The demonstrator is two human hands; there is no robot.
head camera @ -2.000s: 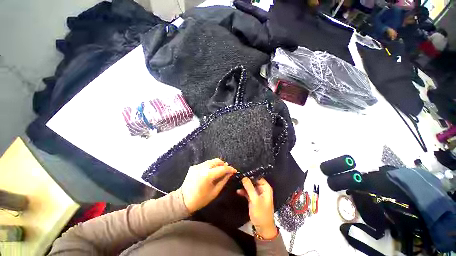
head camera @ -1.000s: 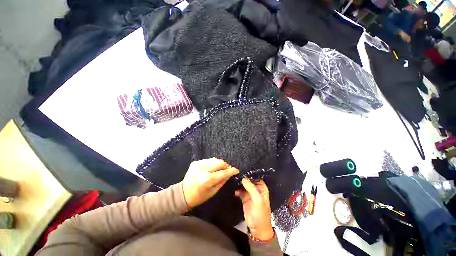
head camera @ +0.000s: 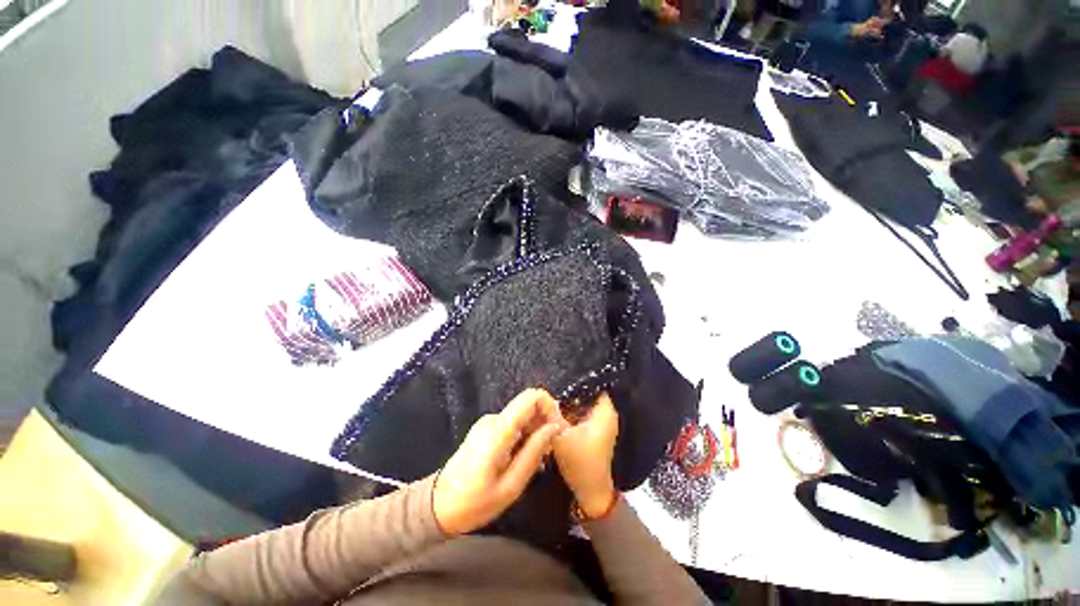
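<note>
A dark tweed-like garment (head camera: 521, 320) with smoother black parts lies across the table's near edge. A speckled trim (head camera: 415, 363) runs along its edges and around a pocket-like shape. My left hand (head camera: 495, 464) and my right hand (head camera: 587, 456) meet at the garment's lower trimmed edge, fingertips pinched close together on it. The fingertips hide what is between them; no needle or thread can be made out. A clump of loose speckled trim (head camera: 682, 488) lies right of my right hand, beside orange-red scissors handles (head camera: 694, 447).
A striped bundle (head camera: 351, 308) lies left of the garment. A plastic-wrapped packet (head camera: 711, 178) and a dark reddish-edged phone (head camera: 641, 219) lie beyond. Two thread cones (head camera: 766, 355), a tape roll (head camera: 803, 447) and a black bag with denim (head camera: 965, 397) lie right. Black cloth (head camera: 195, 195) is heaped left.
The view has shifted, showing more of the far table. My right hand has turned and closed in against my left fingertips at the garment's edge.
</note>
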